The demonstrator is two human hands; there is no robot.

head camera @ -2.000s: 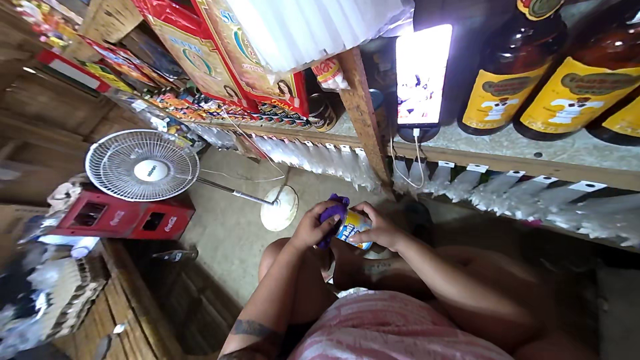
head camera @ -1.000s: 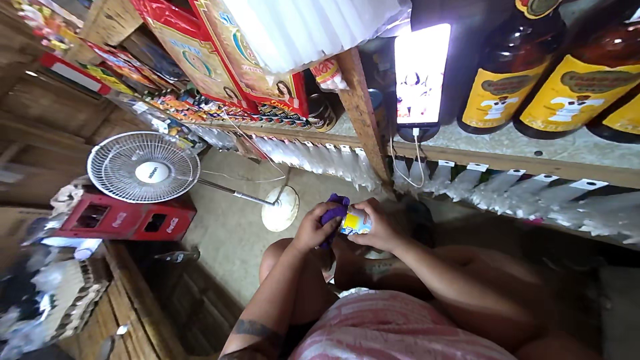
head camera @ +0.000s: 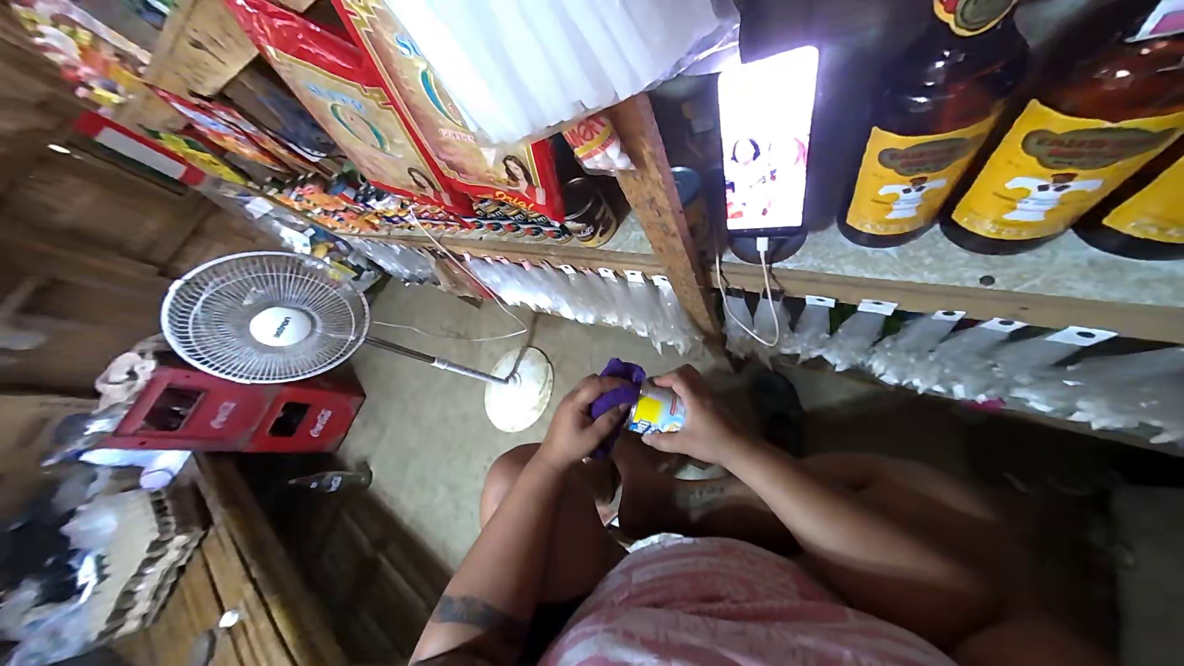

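A small can (head camera: 658,410) with a yellow, white and blue label lies on its side between my hands, above my lap. My right hand (head camera: 696,416) is closed around its right end, the thumb and fingers on the wall of the can. My left hand (head camera: 583,421) grips a bunched purple cloth (head camera: 618,400), which touches the left end of the can. That end of the can is hidden by the cloth.
A shelf edge (head camera: 888,285) with hanging plastic packs runs ahead and right. Above it stand amber bottles (head camera: 916,176) and a lit, plugged-in phone (head camera: 768,139). A floor fan (head camera: 268,319), red crates (head camera: 231,412) and a lying bottle (head camera: 333,480) are at the left.
The can has turned a little between my hands, and more of its label shows than one second ago. Both hands stay close together, still on the can and cloth.
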